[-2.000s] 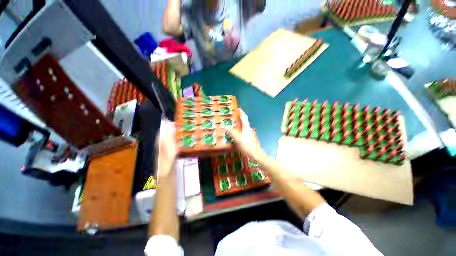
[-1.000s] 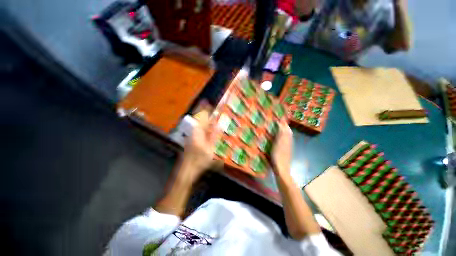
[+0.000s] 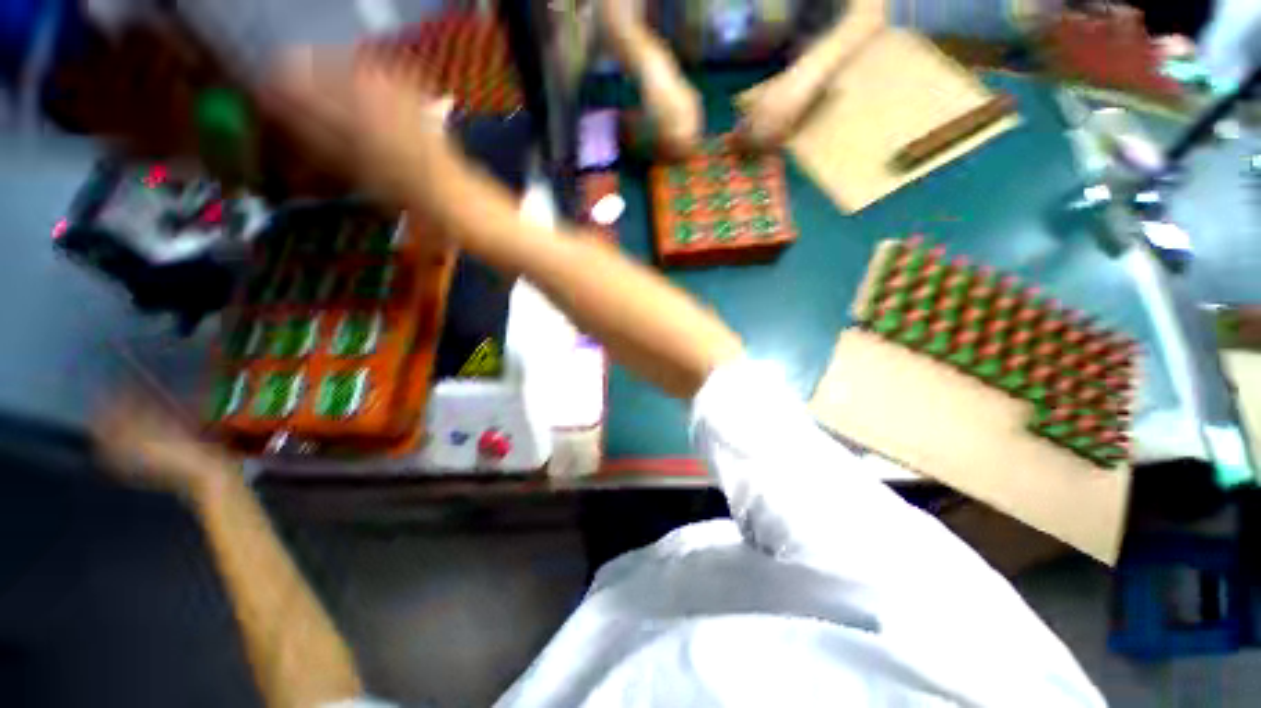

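Observation:
The orange-brown fixture (image 3: 311, 362) with green circuit boards in its pockets lies on the machine's bed at the left. My left hand (image 3: 152, 440) is blurred, low at the left, just beside the fixture's near left corner; its fingers are unclear. My right arm reaches across to the upper left, and my right hand (image 3: 332, 108) is blurred at the dark red-brown machine part (image 3: 132, 97) above the fixture. Whether it grips anything is not clear. A green blur shows beside it.
Another person's hands (image 3: 674, 118) touch a second filled fixture (image 3: 722, 208) on the green mat (image 3: 747, 311). Rows of red-and-green assemblies (image 3: 1003, 339) stand on cardboard (image 3: 968, 436) at right. A red knob (image 3: 495, 443) is on the machine front. Another cardboard sheet (image 3: 878, 118) lies behind.
The fixture has gone from both my hands onto the machine bed. My hands have parted, right to the upper left, left to the lower left. Another person's hands have reached the second fixture.

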